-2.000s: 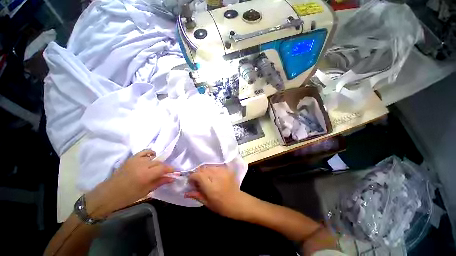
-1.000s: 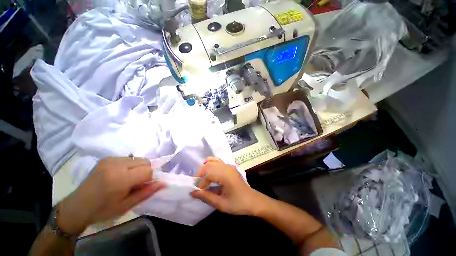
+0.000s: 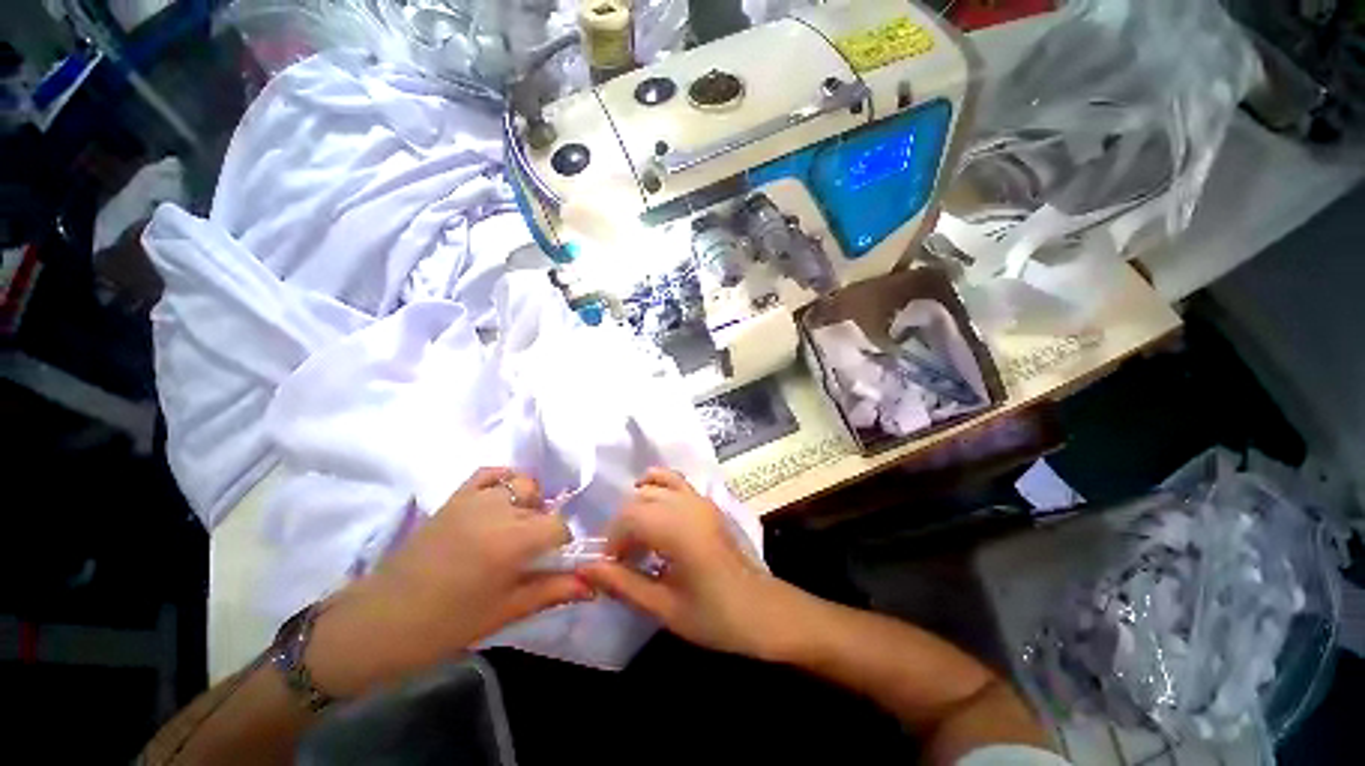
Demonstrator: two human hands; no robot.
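White knit fabric (image 3: 404,359) lies in a large heap on the table left of and in front of the overlock machine (image 3: 749,112). My left hand (image 3: 487,554) pinches a folded edge of the fabric near the table's front edge. My right hand (image 3: 681,561) pinches the same edge just to the right, its fingertips close to my left fingertips. The fingers partly hide the pinched edge. The needle area (image 3: 651,299) is brightly lit, behind the hands, with the fabric heaped in front of it.
A brown open box (image 3: 903,367) of scraps stands right of the needle area. Clear plastic bags (image 3: 1108,135) lie behind it. A clear bag of white scraps (image 3: 1198,599) is low at the right. A grey bin (image 3: 412,721) is below my left forearm. A yellowish thread cone (image 3: 606,38) stands behind the machine.
My hands were apart with the fabric edge stretched between them one second ago; now they are close together. The front fabric flap hangs less spread. The camera view has shifted slightly.
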